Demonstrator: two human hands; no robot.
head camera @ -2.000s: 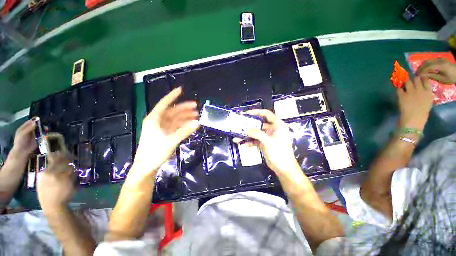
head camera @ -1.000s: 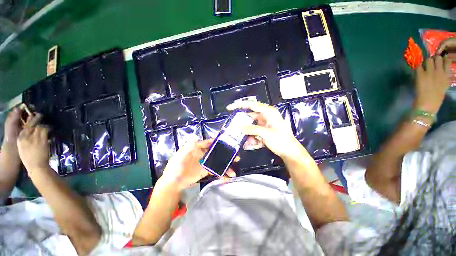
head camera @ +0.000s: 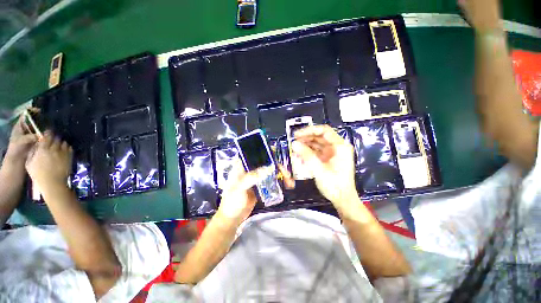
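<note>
My left hand [head camera: 238,194] holds a phone body [head camera: 261,168], dark screen up and pale keypad towards me, tilted, over the front edge of the black tray [head camera: 276,74]. My right hand [head camera: 332,163] is just to the right, its blurred fingers on a pale front housing [head camera: 301,167]. This housing stands lengthwise, its top end above the front pocket row; its lower part is partly covered by the hand. Three gold-edged front housings lie in the tray's right pockets: top [head camera: 390,50], middle [head camera: 374,105] and front [head camera: 412,155].
A neighbour's black tray [head camera: 89,112] lies left, with that person's hands [head camera: 44,151] holding a thin part. Phones lie beyond the trays, at top centre [head camera: 246,13] and far left [head camera: 56,70]. A right neighbour's arm [head camera: 497,89] reaches forward beside a red bag [head camera: 527,80].
The phone body has turned, screen end now away from me, and rests in my left hand alone. My right hand has left it for the front housing. The right neighbour's arm has swung forward.
</note>
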